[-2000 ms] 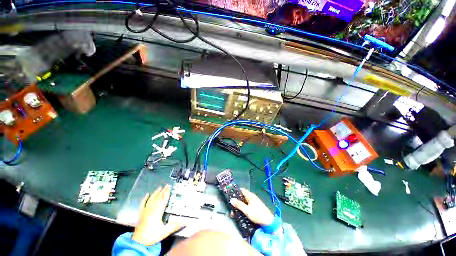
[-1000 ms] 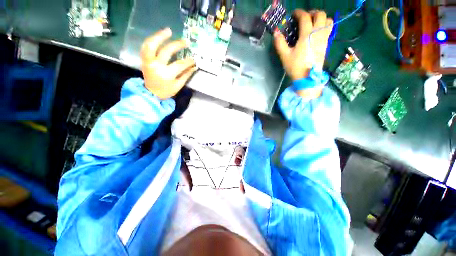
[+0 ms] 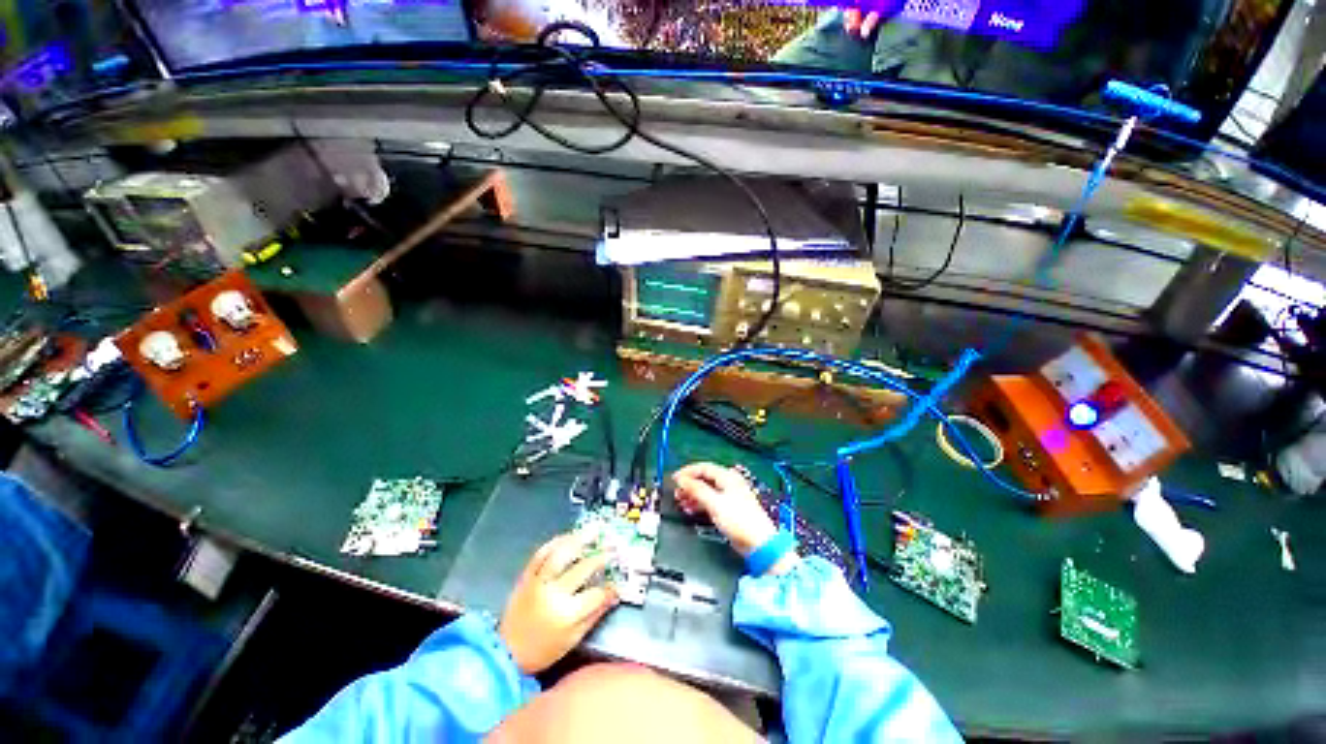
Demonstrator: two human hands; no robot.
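Observation:
A green-white circuit board (image 3: pixel 628 544) lies on a grey sheet in front of me, with black leads and a blue cable (image 3: pixel 672 422) running to its far edge. My left hand (image 3: pixel 559 599) is at the board's left side, fingers over its edge and gripping it. My right hand (image 3: pixel 723 503) is by the board's far right corner, near the plugs, with fingers curled; whether they pinch anything is too small to tell. A black remote control (image 3: pixel 826 547) lies right of my right wrist, partly hidden by the wrist and sleeve. A blue strap is on that wrist.
Another board (image 3: pixel 393 516) lies at left, two more (image 3: pixel 935 567) (image 3: pixel 1101 613) at right. A blue pen-like stick (image 3: pixel 851 520) stands out beside the remote. Behind are white connectors (image 3: pixel 553 429), an oscilloscope (image 3: pixel 749 308), a tape roll (image 3: pixel 970 441) and orange boxes (image 3: pixel 207 342) (image 3: pixel 1091 425).
My right hand has let go of the remote and moved left to the board's far corner. My left hand has moved onto the board's left edge. The view has tilted back up.

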